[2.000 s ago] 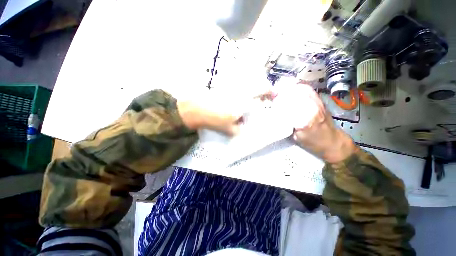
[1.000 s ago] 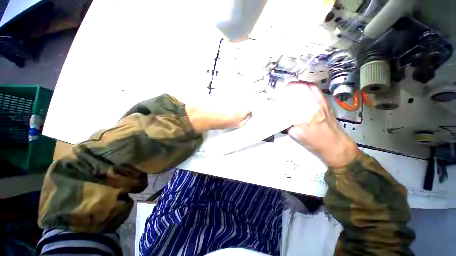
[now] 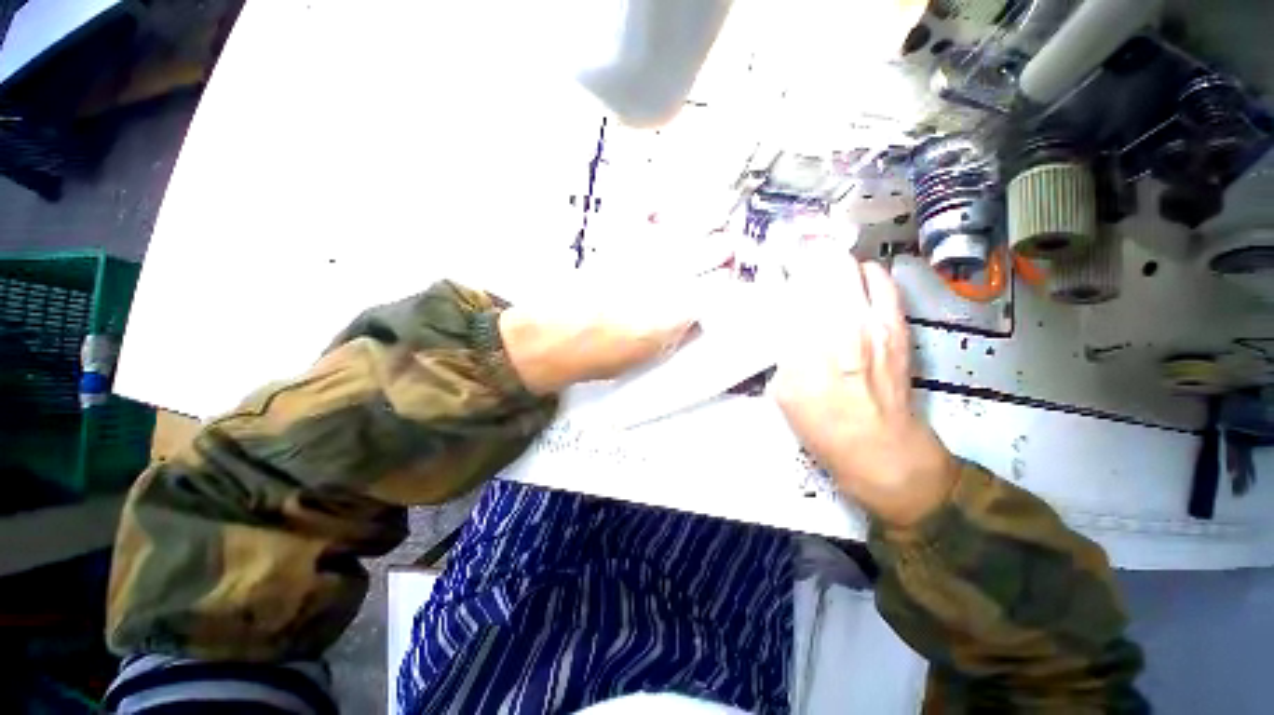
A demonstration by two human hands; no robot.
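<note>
A white fabric piece [image 3: 699,370], badly overexposed, lies on the white machine table between my hands, its lower edge slanting near the front. My left hand [image 3: 629,335] lies on its left part, thumb tip visible, the other fingers lost in glare. My right hand [image 3: 845,377] is on its right end, fingers pointing away from me beside the needle area. The presser foot and needle area [image 3: 762,231] is just beyond the fingertips, blurred by glare. Whether the fingers pinch the cloth or press it flat is hard to tell.
The machine head with ribbed knobs [image 3: 1051,207] stands at right. Orange scissor handles [image 3: 989,279] lie beside it. A white rounded tube [image 3: 657,63] stands at the far side. A green crate [image 3: 119,307] is at left. Striped cloth [image 3: 601,594] covers my lap.
My right hand has moved left and nearer to me, its fingers straighter along the cloth. My left hand has shifted only slightly. The view has shifted a little.
</note>
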